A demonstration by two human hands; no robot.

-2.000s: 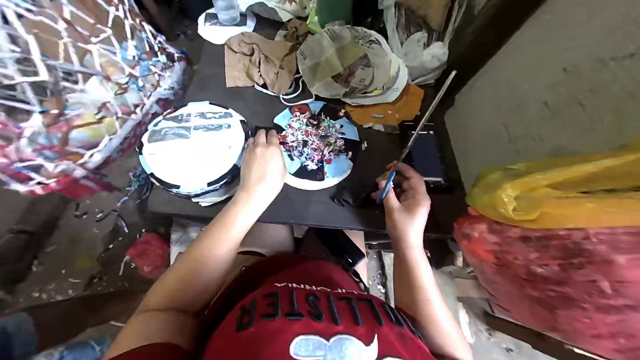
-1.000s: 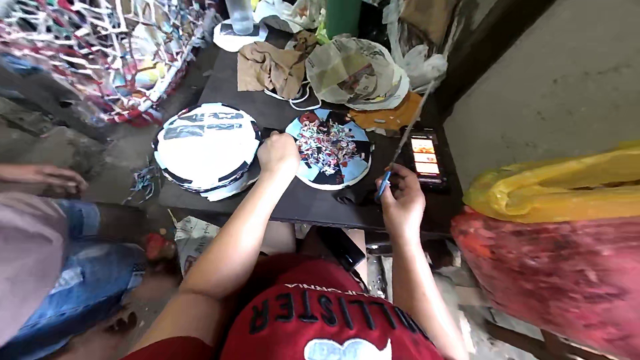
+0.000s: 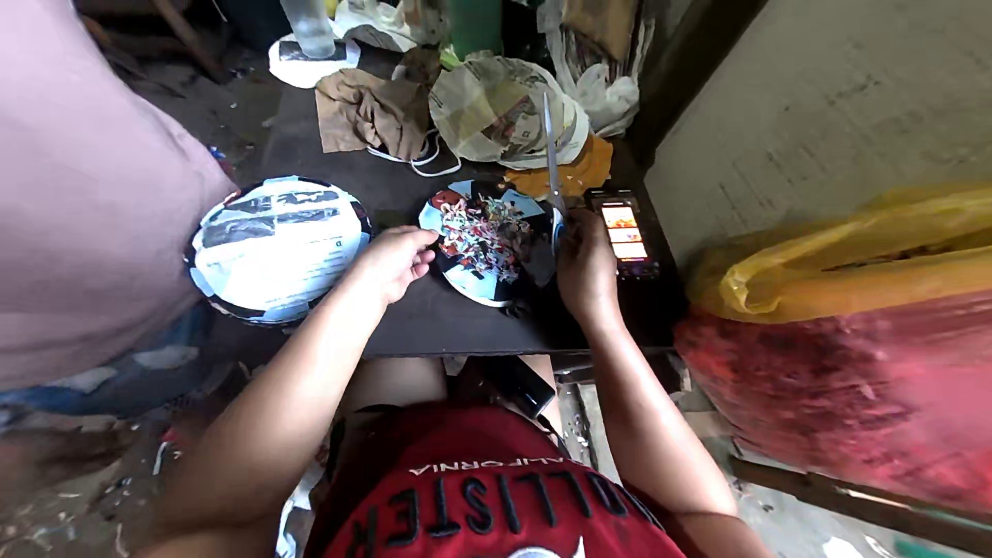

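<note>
My left hand (image 3: 401, 260) is at the left rim of a round patterned plate (image 3: 474, 287) that bears a heap of small coloured scraps (image 3: 482, 232). Its fingers are curled; whether they grip the rim or a scrap cannot be told. In my right hand (image 3: 589, 263) is a pair of scissors (image 3: 552, 147) with blue handles, blades pointing away from me. A lit phone (image 3: 626, 232) lies just right of that hand. Left of my left hand rests a round, paper-covered disc (image 3: 279, 248) with a dark and light blue edge.
Behind the plate are a brown cloth (image 3: 372, 116), a newspaper-covered bowl (image 3: 496, 108) and an orange piece (image 3: 593, 167). A clear cup (image 3: 308, 27) stands at the back left. Red and yellow bags (image 3: 852, 372) are at the right, beside the dark table (image 3: 465, 333). Another person (image 3: 101, 194) stands close at the left.
The other person has come in close at the left beside the disc. My left hand has changed from a closer fist to loosely curled fingers. The phone's screen has lit up since the earliest frame.
</note>
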